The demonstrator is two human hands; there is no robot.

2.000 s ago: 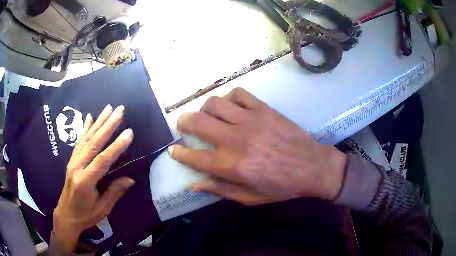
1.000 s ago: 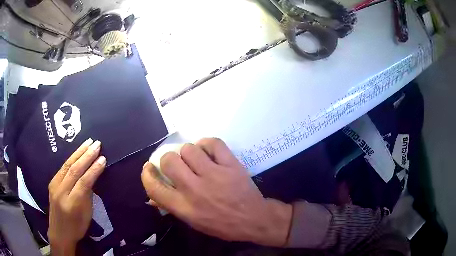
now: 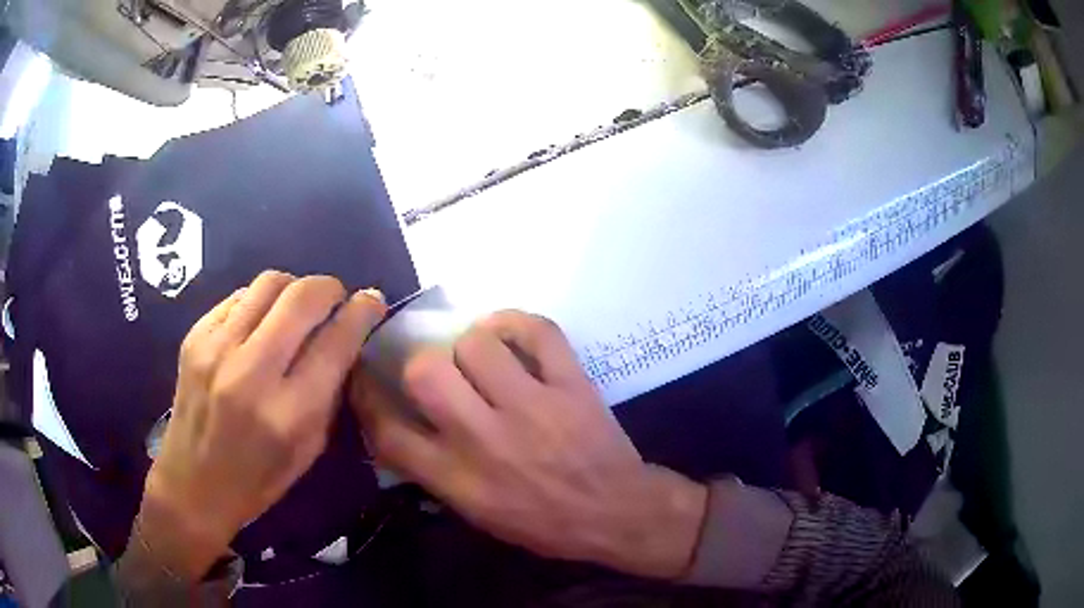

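Note:
A dark garment panel [image 3: 273, 190] with a white round logo and lettering lies on the table, its upper tip under the machine's ribbed knob [image 3: 314, 57]. My left hand [image 3: 256, 404] is at the panel's lower edge, thumb and fingers pinched on the cloth edge near its lower right corner. My right hand [image 3: 511, 439] is just right of it, fingers curled round a dark and pale piece of fabric [image 3: 418, 318] at the same corner. The right fingertips are partly hidden.
Large shears [image 3: 773, 89] lie at the table's back right, with a small dark and red tool [image 3: 969, 71] beyond. A printed ruler [image 3: 785, 279] runs along the front edge. Dark cloth and white lettered strips [image 3: 877, 368] hang below right. The machine head [image 3: 107, 48] is upper left.
My left hand has moved right and closed on the cloth edge beside my right hand. My right hand has moved left and down from the tabletop. The panel's lower edge is now bunched up.

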